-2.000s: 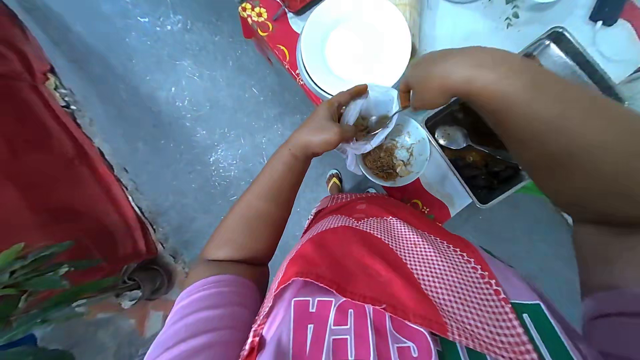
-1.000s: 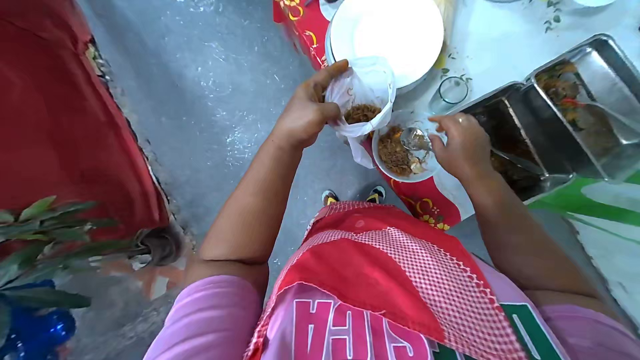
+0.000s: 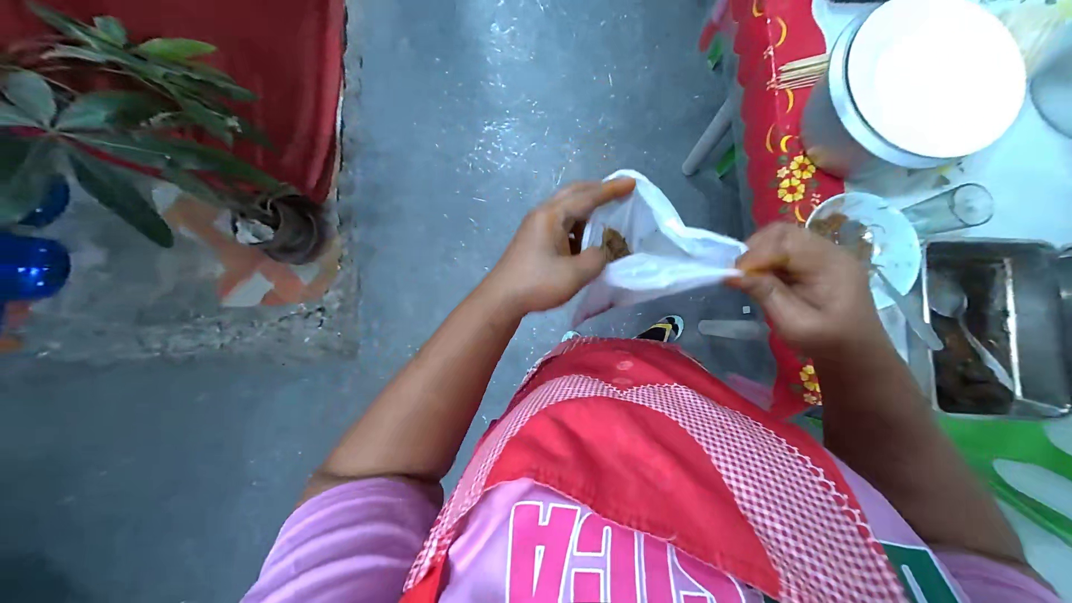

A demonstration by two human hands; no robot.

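Observation:
My left hand point(image 3: 557, 247) grips one side of a white plastic bag point(image 3: 662, 243), its thumb at the mouth. Brown food point(image 3: 615, 244) shows inside the bag. Between its fingertips my right hand point(image 3: 800, 280) pinches the opposite edge, so the mouth is stretched sideways. Just beyond my right hand, a white bowl point(image 3: 900, 239) on the table holds some brown food and a metal spoon point(image 3: 909, 310), whose handle leans over the near rim.
Right of the bowl lie a clear glass point(image 3: 963, 205) and a metal tray point(image 3: 1034, 335) of dark food with a spoon. A large white-lidded container point(image 3: 934, 79) stands behind on the red floral tablecloth point(image 3: 783, 142). A potted plant point(image 3: 297, 226) is at the left.
My right hand has let go of the spoon, now resting in the bowl, and taken hold of the bag's edge. The bag has moved away from the bowl. The view has shifted left.

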